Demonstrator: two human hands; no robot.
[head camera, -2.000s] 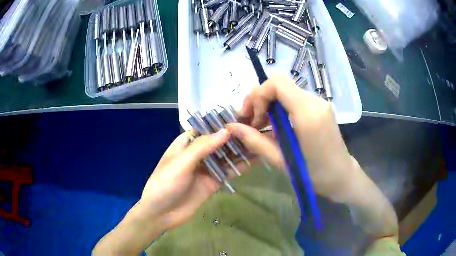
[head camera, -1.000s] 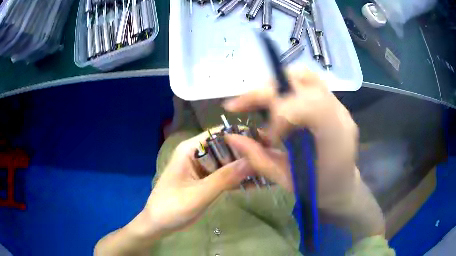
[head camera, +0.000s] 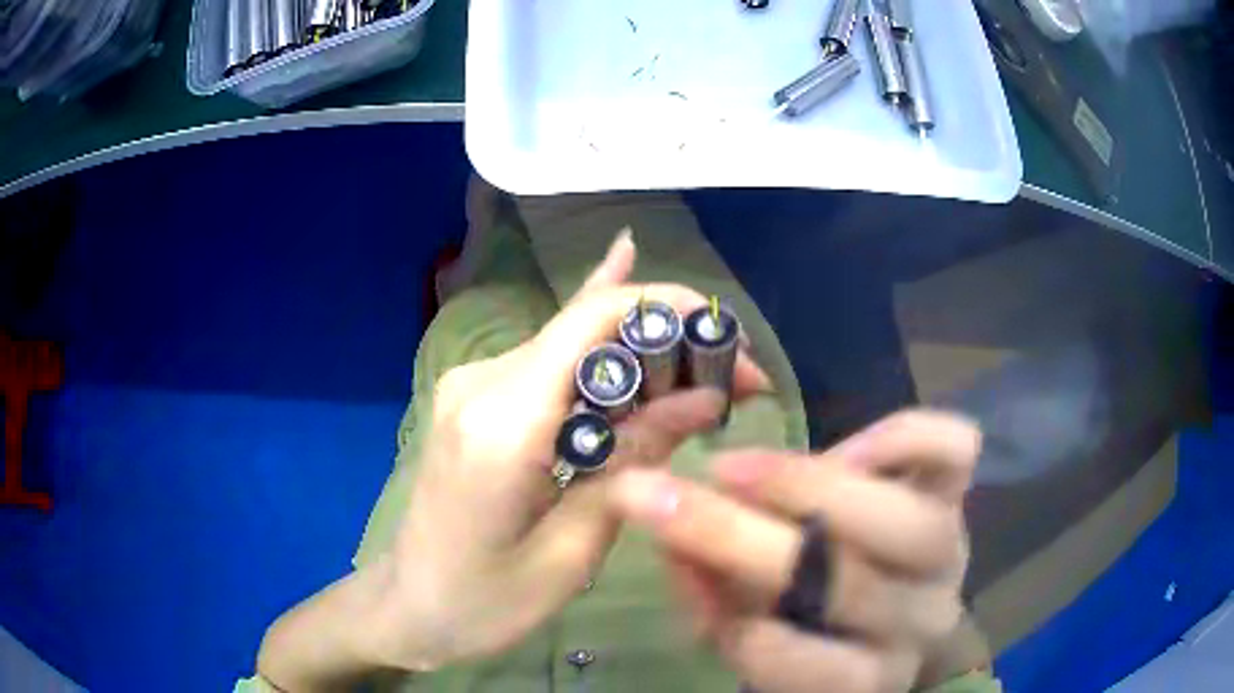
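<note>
My left hand [head camera: 501, 460] holds several silver cylindrical parts [head camera: 652, 329] over my lap. Their round black ends with pale centres face up towards the camera, and small yellow bits stick out at some of them. The stems are hidden. My right hand [head camera: 826, 542] is just right of the left one, blurred, with its fingertips close to the lowest parts; I cannot tell if they touch. A dark piece of the tweezers [head camera: 808, 575] shows between its fingers; the rest is hidden.
A white tray [head camera: 744, 173] with loose silver parts lies on the green bench ahead. A clear box [head camera: 325, 71] of parts and stacked clear boxes [head camera: 81, 48] are at upper left. A dark pouch [head camera: 1049, 102] and white disc [head camera: 1053, 16] are at upper right. A red stool [head camera: 27, 406] stands left.
The parts in my left hand have turned so their black ends face the camera. My right hand has moved down, and the blue tweezers handle is no longer visible. The tray now sits higher in view.
</note>
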